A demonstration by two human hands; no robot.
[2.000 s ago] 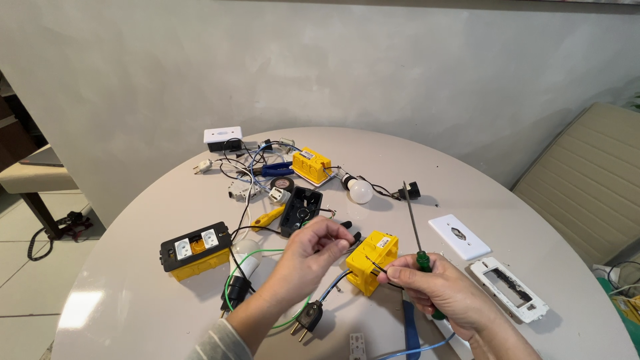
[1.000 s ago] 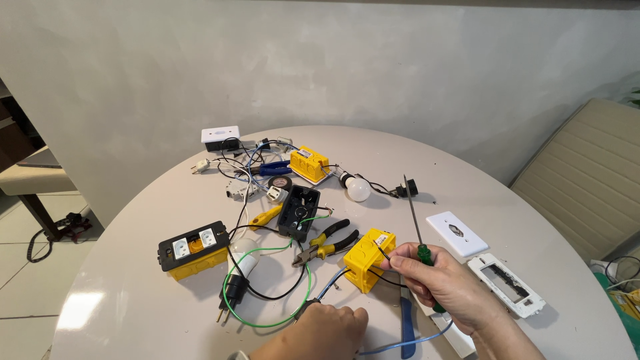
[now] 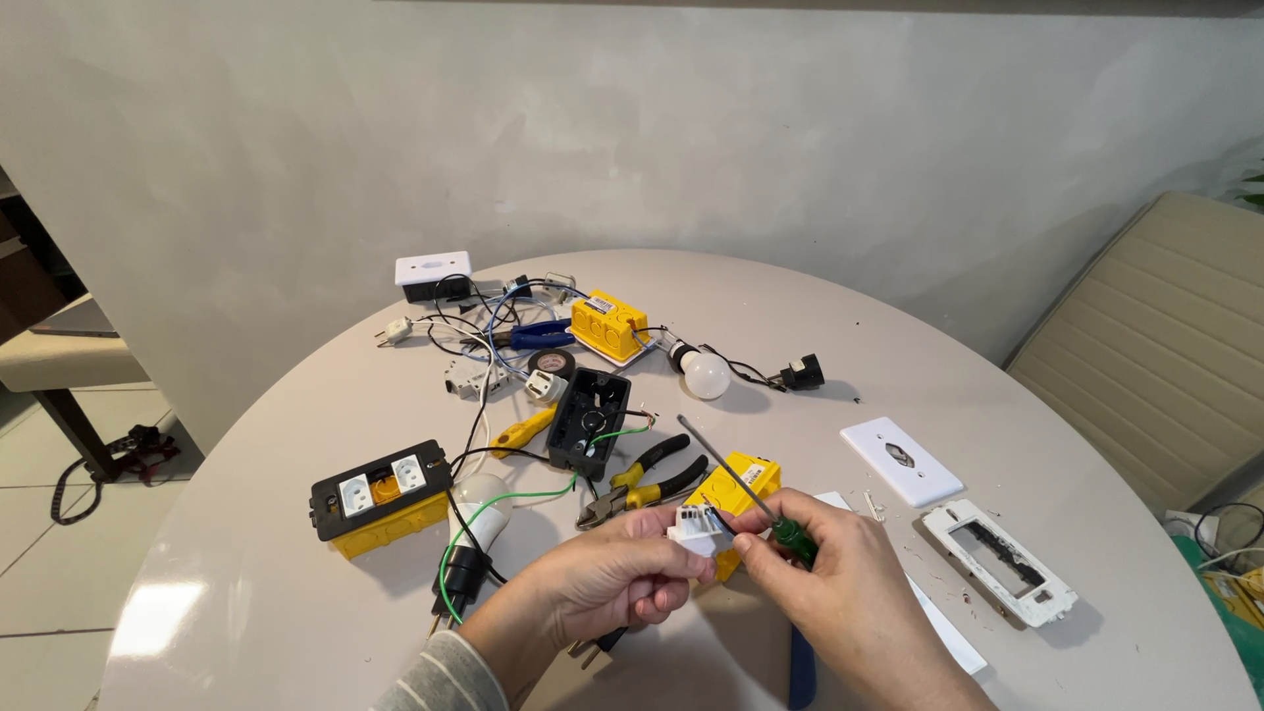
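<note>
My left hand holds a small white outlet module between thumb and fingers, its terminal side up. Close to its right, my right hand pinches a dark wire end at the module and also holds a screwdriver with a green handle, its shaft pointing up and left. Whether the wire sits inside a terminal cannot be told. Just behind the hands is a yellow electrical box, partly covered. Yellow-and-black cutting pliers lie left of that box. A black plug's pins show below my left hand.
A black box, a yellow box with two sockets, a light bulb, another yellow box and blue-handled pliers lie beyond and left. A white cover plate and a white frame lie at right.
My left hand, low at the table's near side a second ago, has come up and now holds the white module. My right hand still has the screwdriver.
</note>
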